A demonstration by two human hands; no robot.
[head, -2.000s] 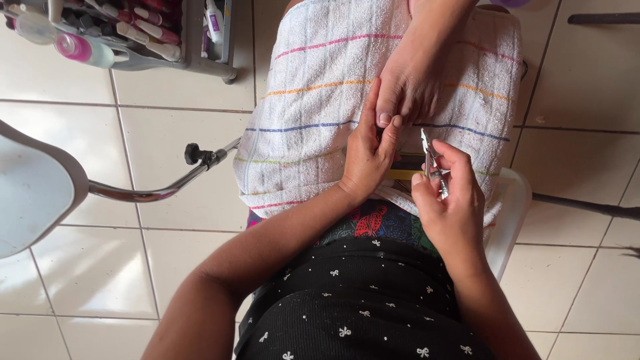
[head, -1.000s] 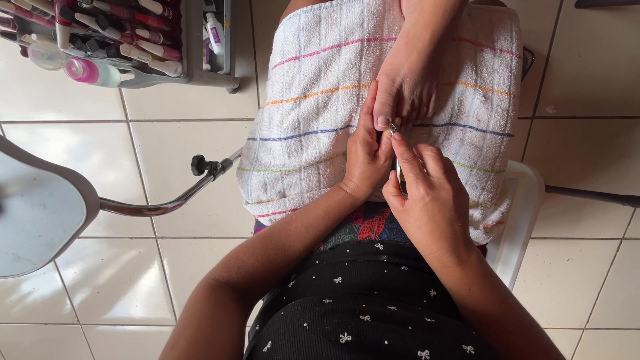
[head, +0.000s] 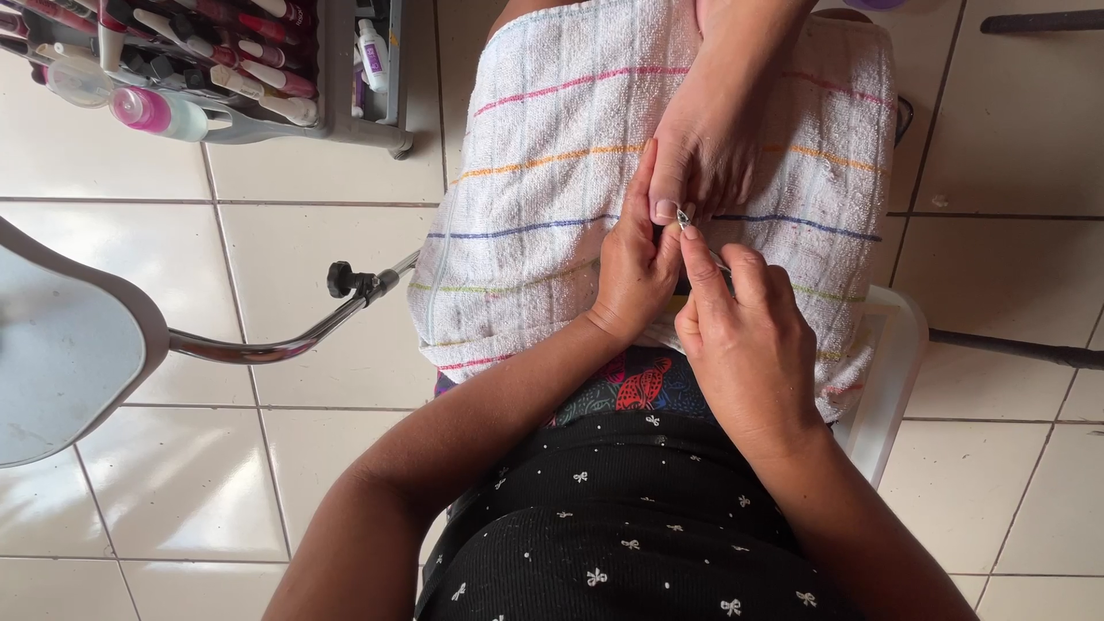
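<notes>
Another person's bare foot (head: pixel 703 159) rests on a white terry towel with coloured stripes (head: pixel 552 194) spread over my lap. Against the side and tip of the big toe lies my left hand (head: pixel 636 259), its fingers along the foot and its thumb near the toe's end. My right hand (head: pixel 746 332) is closed around metal cuticle nippers (head: pixel 683 219), whose jaws touch the corner of the big toenail (head: pixel 667 210). The nippers' handles are mostly hidden by my fingers.
A grey trolley (head: pixel 345 128) at the upper left holds several nail polish bottles (head: pixel 276 76) and a pink-capped bottle (head: pixel 142 109). A grey-rimmed lamp or magnifier head (head: pixel 69 345) on a chrome arm (head: pixel 259 352) stands at left. A white plastic seat edge (head: pixel 901 345) shows at right.
Two seconds ago my right hand held the nippers apart from the foot, below and right of the toes. It has moved up to the big toe. My left hand stays by the toe.
</notes>
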